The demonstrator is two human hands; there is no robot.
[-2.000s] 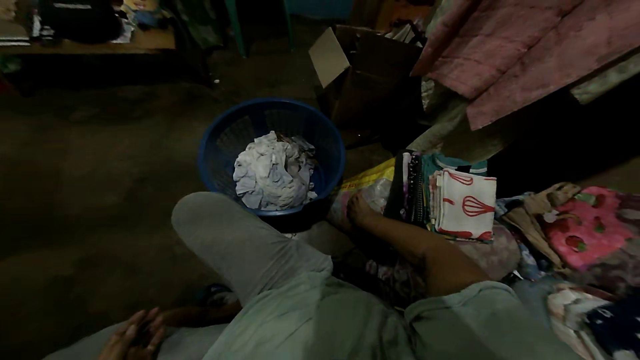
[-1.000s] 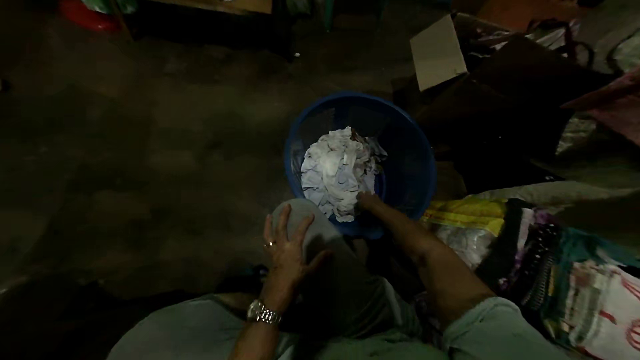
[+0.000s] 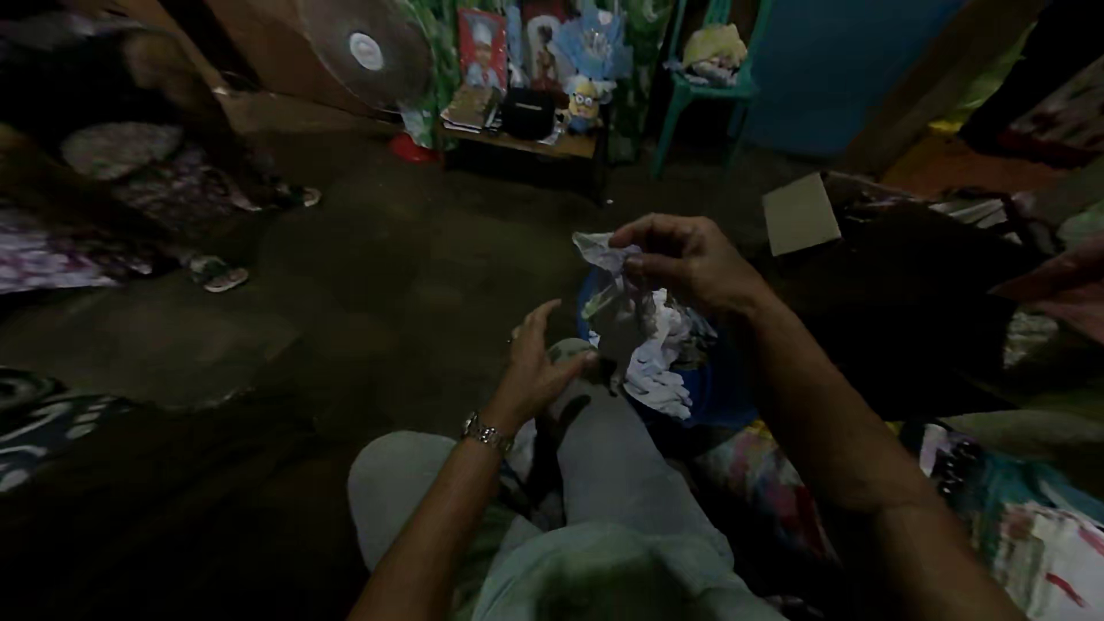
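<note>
My right hand (image 3: 681, 259) pinches the top of a thin whitish cloth (image 3: 608, 259), which hangs down above a blue plastic basin (image 3: 733, 388). More crumpled white cloths (image 3: 660, 375) lie inside the basin, one of them near its front rim. My left hand (image 3: 539, 362), with a metal watch at the wrist, is over my knee with its fingers apart and nothing in it. It is to the left of the hanging cloth and does not appear to touch it.
Folded cloths (image 3: 1048, 543) are stacked at the lower right. An open cardboard box (image 3: 802, 214) stands beyond the basin. Farther back are a low wooden table (image 3: 517, 141), a green plastic chair (image 3: 703, 90) and an electric fan (image 3: 366, 52). Another person (image 3: 138, 155) is at the left.
My right hand has risen from the basin with a whitish cloth in its fingers. My left hand has lifted from my knee. The view has tilted up, showing the other person and the table.
</note>
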